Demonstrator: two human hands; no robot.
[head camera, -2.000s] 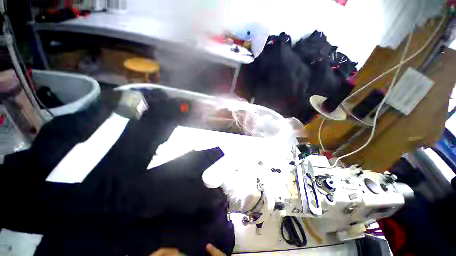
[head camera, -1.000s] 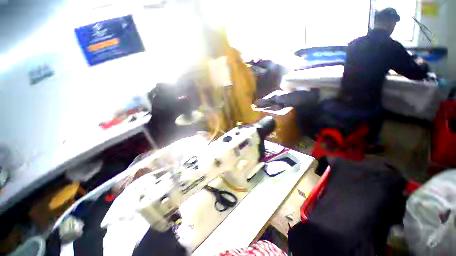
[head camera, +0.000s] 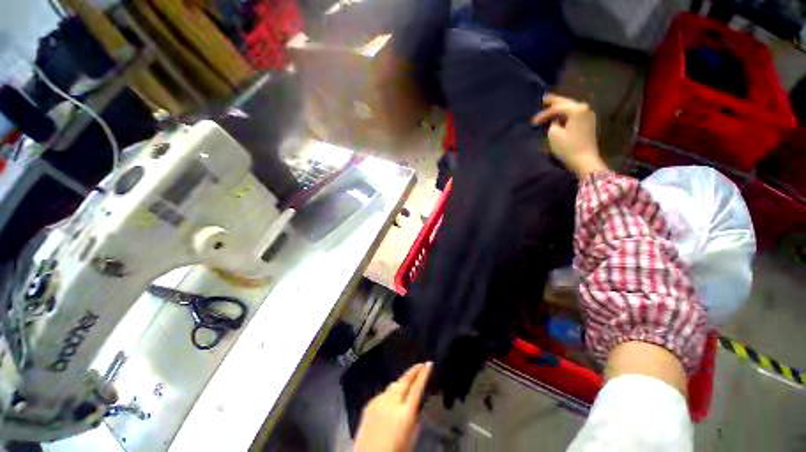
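Note:
A heap of black cloth pieces (head camera: 495, 212) lies over a red crate (head camera: 429, 231) to the right of the sewing table. My right hand (head camera: 572, 132), in a red-and-white checked sleeve, is at the far right edge of the heap with thumb and fingers on the cloth. My left hand (head camera: 395, 413) is at the near left edge of the heap, fingers against the cloth; whether it grips is unclear. The white sewing machine (head camera: 133, 229) marked "brother" is at the left. Black-handled scissors (head camera: 208, 316) lie on its bed.
A white plastic bag (head camera: 707, 234) stands right of my right forearm. Another red crate (head camera: 716, 93) is at the upper right. The white table edge (head camera: 309, 340) runs between machine and heap. A cardboard box (head camera: 340, 88) is behind. Yellow-black tape (head camera: 764, 360) marks the floor.
The view has swung right and down from the machine to the crate. My hands, low at the cloth on the table two seconds ago, are now at the black heap.

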